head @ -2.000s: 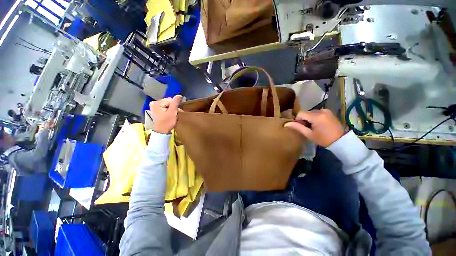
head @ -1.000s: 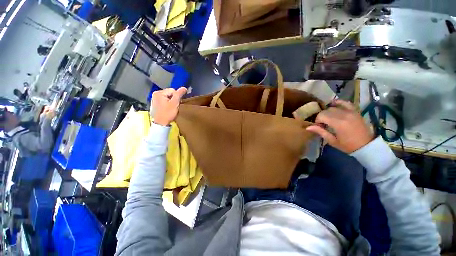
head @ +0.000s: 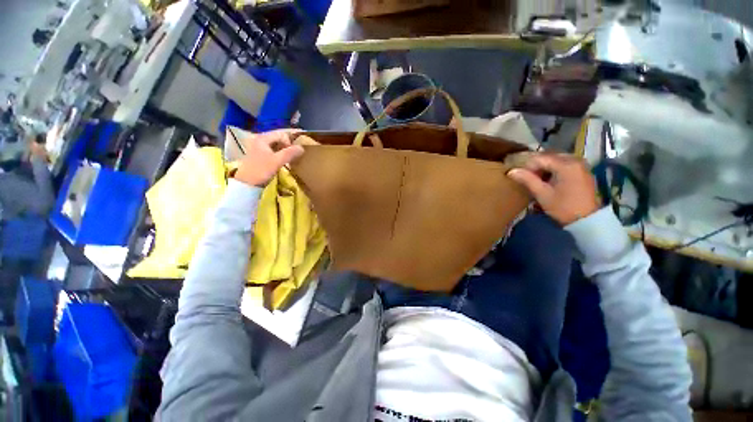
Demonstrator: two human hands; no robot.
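A tan-brown tote bag (head: 413, 206) hangs mouth up in front of me, over my lap, with its centre seam facing me. Its thin handles (head: 461, 124) stand up at the mouth. My left hand (head: 268, 157) pinches the top edge at the left corner. My right hand (head: 560, 185) pinches the top edge at the right corner, thumb on the near side. The mouth is stretched wide between them, and a little of the darker interior shows. Whether my right hand holds anything else is hidden.
Yellow pieces (head: 285, 235) lie heaped at left. Green-handled shears (head: 619, 189) lie on the white machine table (head: 702, 181) at right. A side table (head: 413, 45) with brown material stands ahead, a round bin (head: 409, 97) below it. Blue bins (head: 99, 202) stand at left.
My right hand has closed on the bag's right corner, and the pale tab seen inside there a second ago is mostly covered. The mouth is pulled narrower front to back, and the base is tilted.
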